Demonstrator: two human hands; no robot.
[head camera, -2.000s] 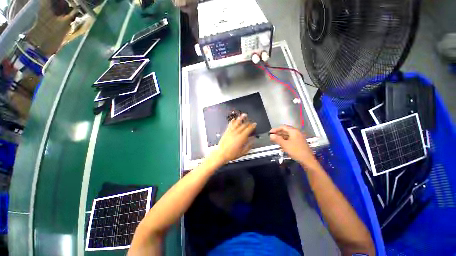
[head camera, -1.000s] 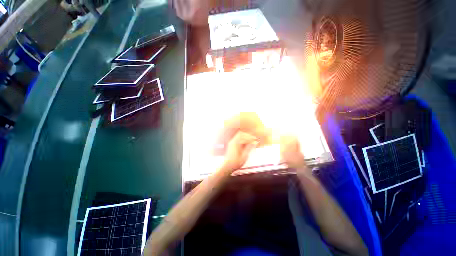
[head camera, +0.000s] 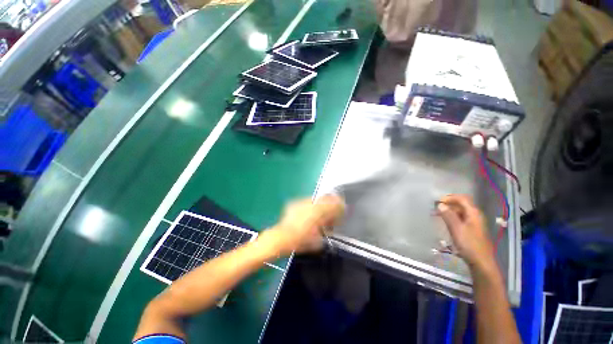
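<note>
The framed light box (head camera: 396, 195) lies in front of me, its glassy top grey and unlit. My left hand (head camera: 312, 223) is strongly blurred over the box's left front corner, at the belt's edge. A dark blurred streak runs from it across the glass; whether it is a panel in the hand or a shadow, I cannot tell. My right hand (head camera: 464, 225) is over the right part of the box, thumb and finger pinched on a small lead end. Red and blue test leads (head camera: 499, 189) run from the pale bench instrument (head camera: 464, 77) towards this hand. Small wire ends show beneath it.
Overlapping solar panels (head camera: 279, 75) lie on the green conveyor belt (head camera: 195, 164) at the back. Another panel (head camera: 195, 245) lies nearer, beside my left forearm. The black fan (head camera: 581, 144) stands at the right. The blue crate (head camera: 533, 269) with panels is below it. A person stands behind the box.
The bright glare from the light box is gone. The black-backed panel no longer lies on the glass. My left hand has moved left to the box's edge. The view has turned left.
</note>
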